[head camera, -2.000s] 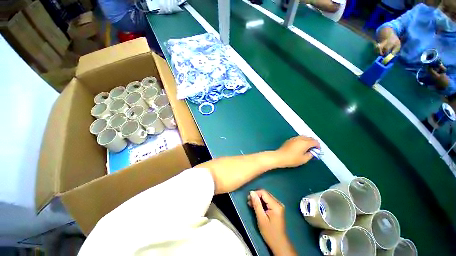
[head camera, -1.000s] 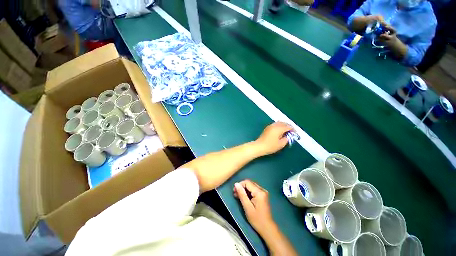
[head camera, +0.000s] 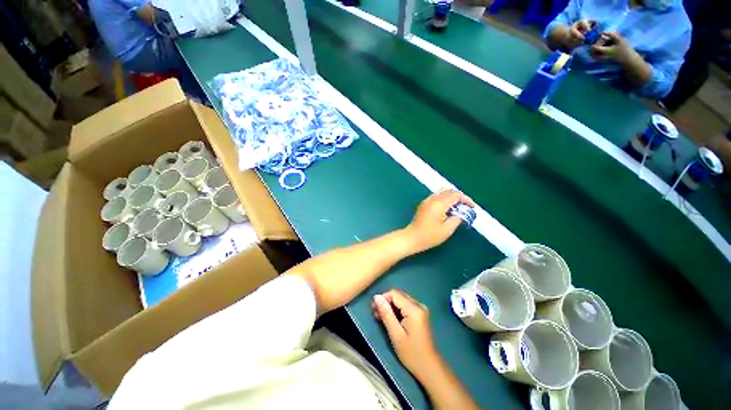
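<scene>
My left hand reaches across the bench and holds a few white and blue rings in its fingertips, by the white edge strip. My right hand is nearer me on the green bench, with its fingers curled and nothing visible in them. Beige cylindrical housings stand open end up in two rows to the right of my hands. Blue shows inside some of them. A clear bag of rings lies further left on the bench, with one loose ring beside it.
An open carton of beige housings stands left of the bench. A dark green conveyor runs beyond the white strip. Across it are a blue tape dispenser, wired units and a person in blue. A grey post rises behind the bag.
The view has shifted to the right. The rings in my left hand have turned to show more of their faces. The person across has moved a hand from the tape dispenser to a part.
</scene>
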